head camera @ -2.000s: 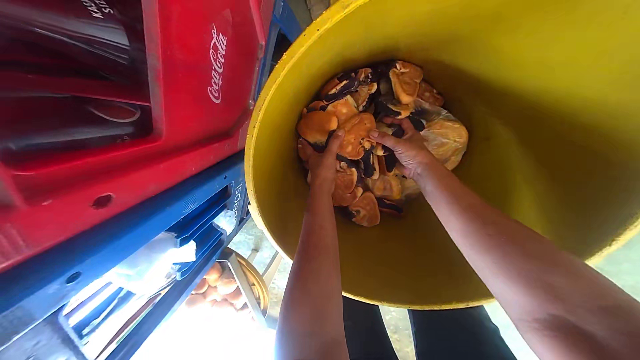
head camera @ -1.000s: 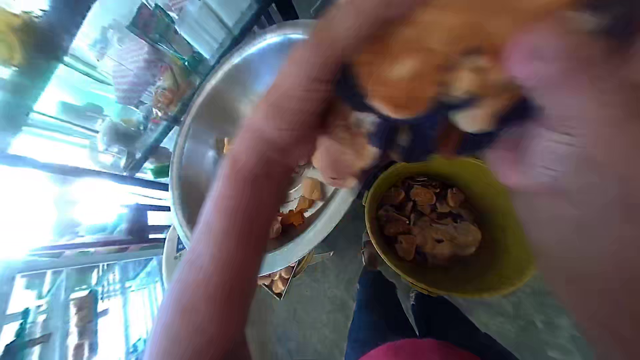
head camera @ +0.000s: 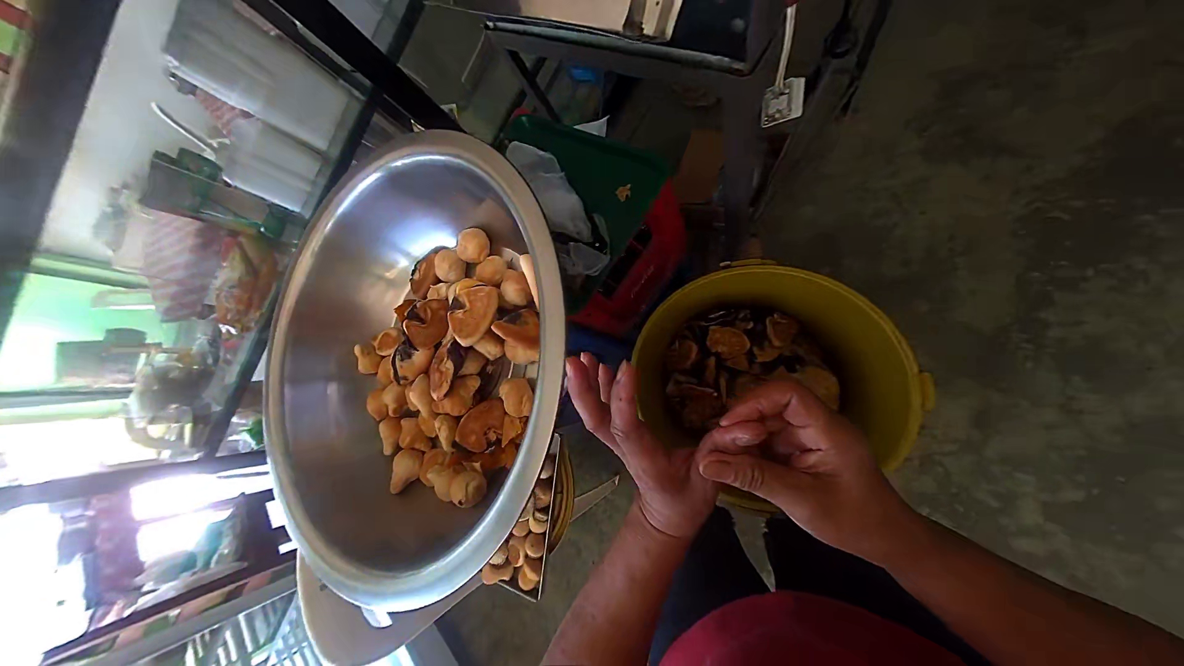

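My left hand (head camera: 647, 453) holds nothing, its fingers spread near the rim of a large metal basin (head camera: 553, 370). Close against its palm is my right hand (head camera: 800, 467), fingers curled and thumb near the index finger; whether something small is between them cannot be told. Both hands are above the near side of a yellow plastic bucket (head camera: 874, 370), which holds browned, dark-filled bread pieces (head camera: 728, 341) and what looks like a clear bag. Small round rolls and split bread pieces (head camera: 472, 313) lie heaped in the basin, some with dark filling.
Under the basin is a pale stool or chair (head camera: 370, 629). A tray of small rolls (head camera: 527, 546) sits beside it. Beyond stand a green lid or crate (head camera: 610, 176), a red crate (head camera: 647, 268) and a metal-framed table (head camera: 629, 55). Glass shelving with packages (head camera: 250, 120) is at left.
The hands have left the bucket's contents, lifted bread pieces up beside the basin, and let them go. They are now close together above the bucket. The view has swung widely to include the basin.
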